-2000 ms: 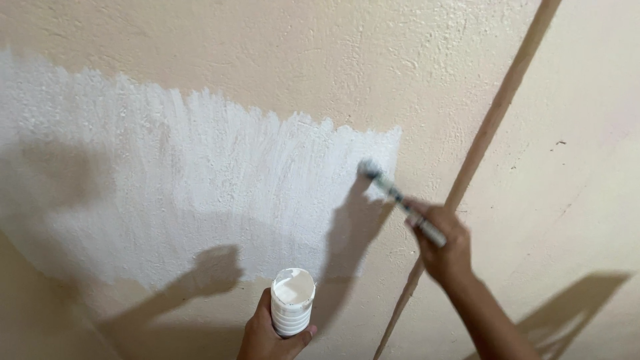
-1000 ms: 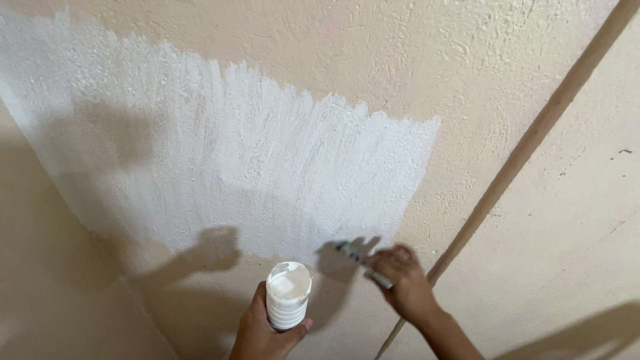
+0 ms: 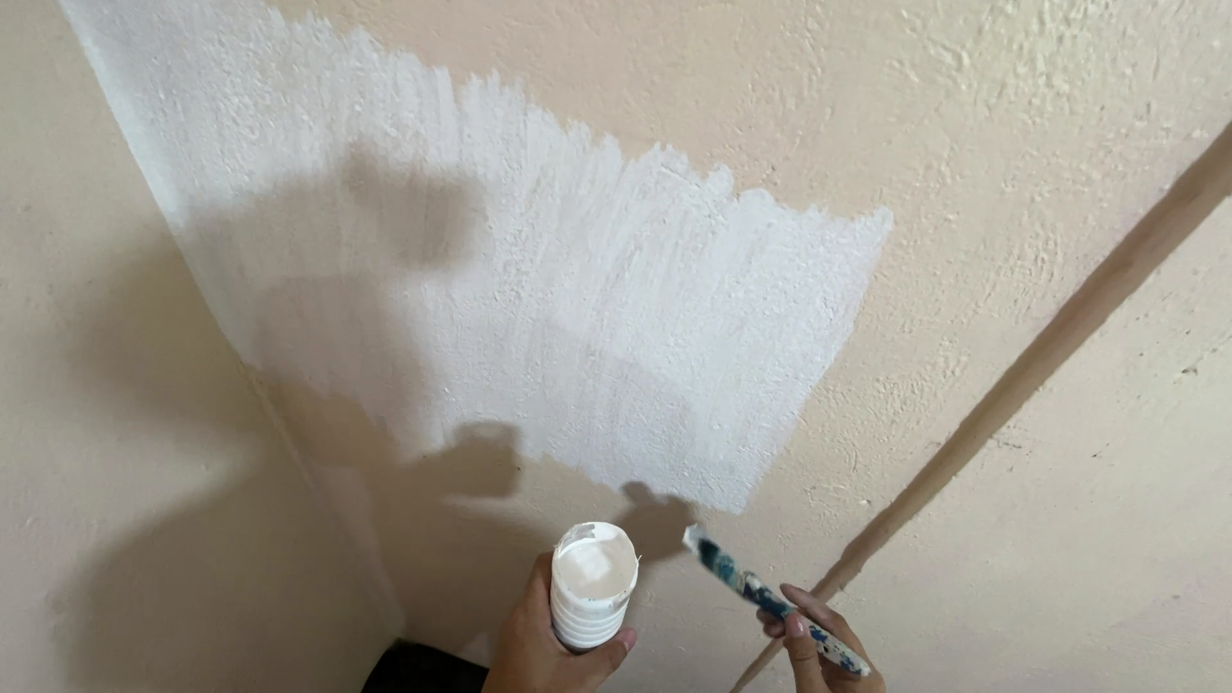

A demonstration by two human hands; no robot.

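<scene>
My left hand (image 3: pixel 553 640) grips a ribbed white plastic container (image 3: pixel 594 587) with white paint inside, at the bottom centre. To its right, my right hand (image 3: pixel 818 640) holds a paintbrush (image 3: pixel 746 582) by its handle, which is spotted with blue and white paint. The white-tipped bristles point up and left, just right of the container's rim and apart from it. Above both hands, a patch of white paint (image 3: pixel 597 318) with a ragged upper edge covers part of the beige textured wall (image 3: pixel 924 385). Whether the bristles touch the wall cannot be told.
A brown strip (image 3: pixel 1039 356) runs diagonally across the wall at the right. At the left, a corner line meets another beige wall (image 3: pixel 87 385). A dark object (image 3: pixel 423 669) shows at the bottom edge, left of my left hand. Shadows of arms and hands fall over the painted patch.
My right hand has brought the brush down from the painted patch to beside the container. My left hand still holds the container. The view has shifted toward the left corner.
</scene>
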